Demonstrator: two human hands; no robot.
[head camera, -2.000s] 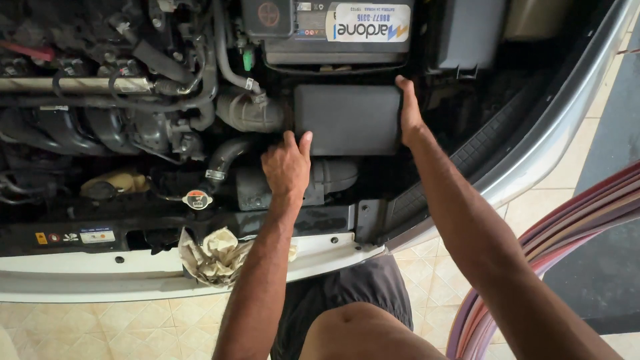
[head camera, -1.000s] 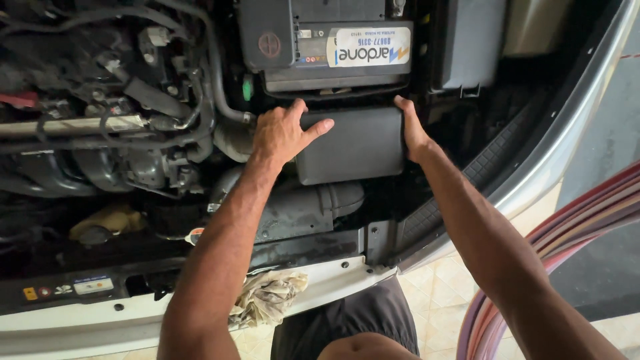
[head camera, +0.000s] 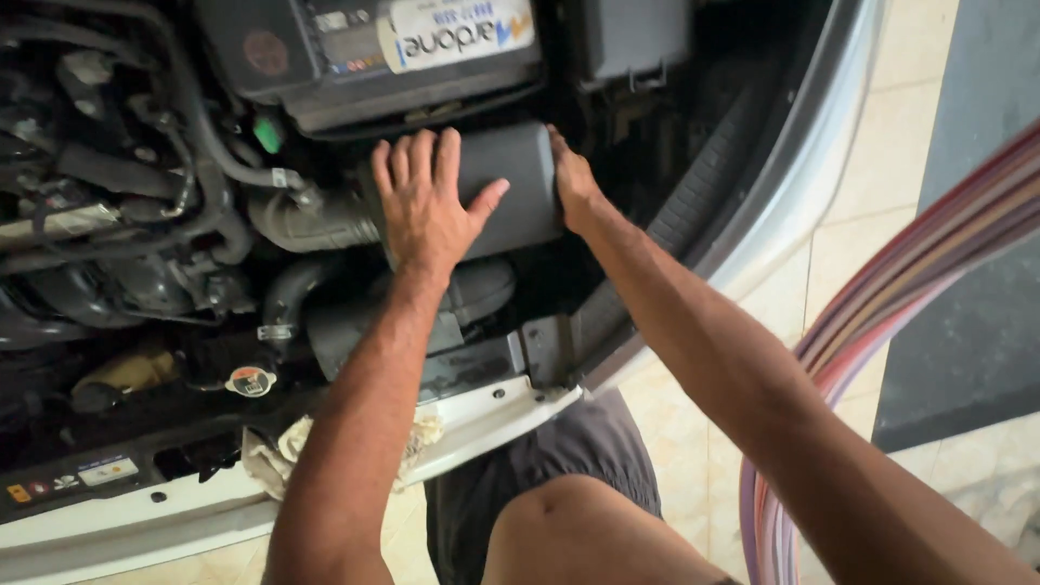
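Observation:
A dark plastic box, likely the air filter housing (head camera: 512, 191), sits in the engine bay in front of the car battery (head camera: 422, 89). Across its left part lies my left hand (head camera: 426, 191), fingers spread and thumb on the top face. My right hand (head camera: 573, 179) presses along the box's right side, its fingertips at the far right corner and partly hidden. A ribbed air intake hose (head camera: 313, 219) meets the box's left side. Below the box runs a thick dark air duct (head camera: 483, 288).
The radiator cap (head camera: 250, 381) is at lower left. A crumpled cloth (head camera: 280, 455) lies on the white front edge of the car body. Another dark plastic box (head camera: 634, 36) stands right of the battery. Striped hammock-like fabric (head camera: 902, 276) hangs at right, above the tiled floor.
My left hand has moved from the box's near left corner onto its top, with the fingers spread. My right hand stays at the right side. The view has shifted.

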